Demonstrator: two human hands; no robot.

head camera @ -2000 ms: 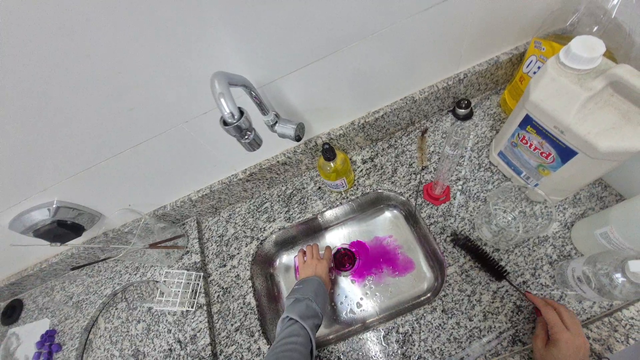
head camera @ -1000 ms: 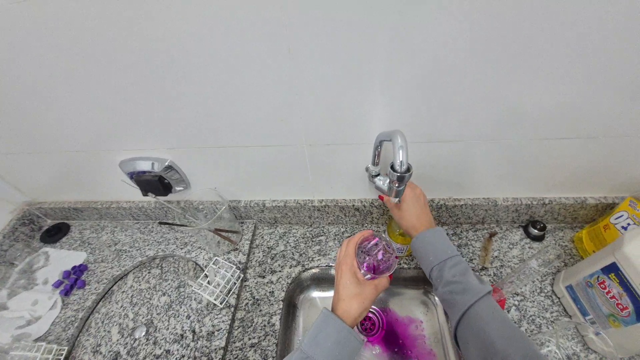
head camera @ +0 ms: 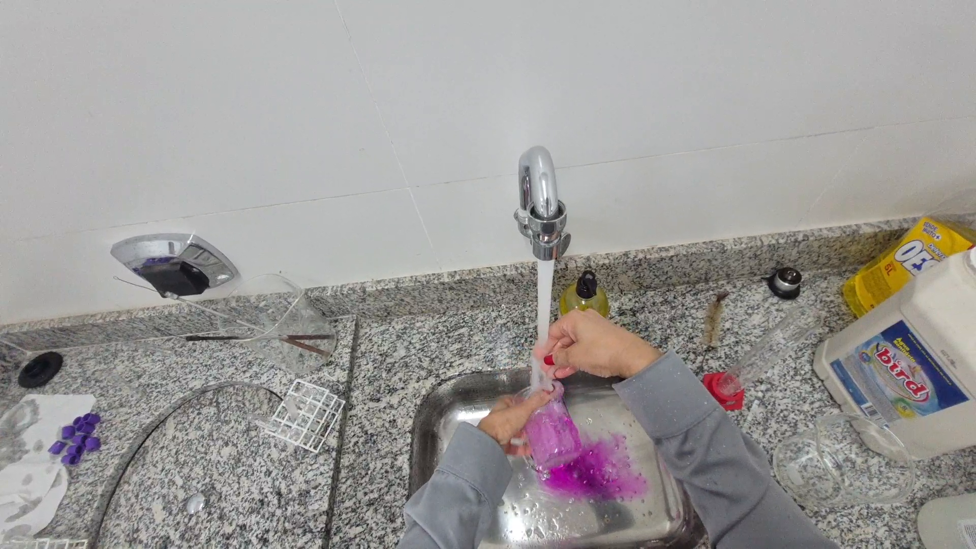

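Observation:
Under the running stream of the chrome faucet, my left hand holds a small clear vessel with purple-pink liquid in it, tilted over the steel sink basin. My right hand is at the vessel's upper end, in the water, fingers bent close together; whether it grips the vessel is unclear. A purple stain spreads on the basin floor below. The vessel partly covers the drain area. Behind my right hand stands a bottle of yellow liquid with a black cap.
Right: a clear cylinder with red base, a small brush, a glass beaker, a white jug and a yellow pack. Left: a white rack, an Erlenmeyer flask, purple caps and a hose.
The long black brush in my right hand two seconds ago is no longer held. The right hand has come down from the faucet to the vessel; water now runs and the vessel is under it.

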